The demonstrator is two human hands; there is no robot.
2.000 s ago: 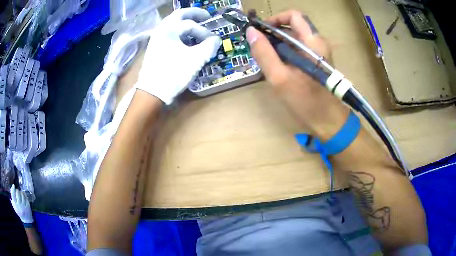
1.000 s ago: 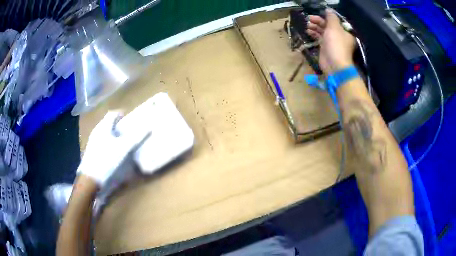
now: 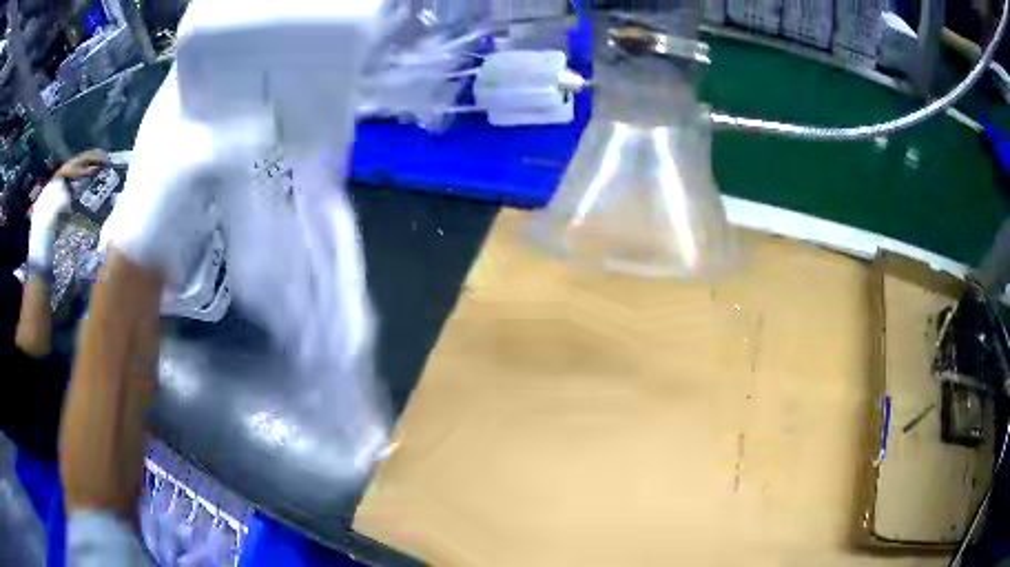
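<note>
My left hand [image 3: 177, 205], in a white glove and blurred, is raised at the upper left. It holds a white power strip [image 3: 277, 55], which is cut off by the top edge. A crinkled clear plastic bag [image 3: 316, 277] hangs below the power strip over the dark bench. The blur hides how the fingers grip. My right hand is not in view.
A clear fume hood cone [image 3: 648, 199] stands over the brown cardboard sheet [image 3: 620, 421]. A cardboard tray [image 3: 919, 487] with a dark metal box is at right. A blue bin [image 3: 465, 161] holds a white unit. Another person's gloved hand [image 3: 50, 216] is at far left.
The view has swung left. My left hand has lifted the power strip off the cardboard to the upper left. My right hand, which was over the tray, has left the picture.
</note>
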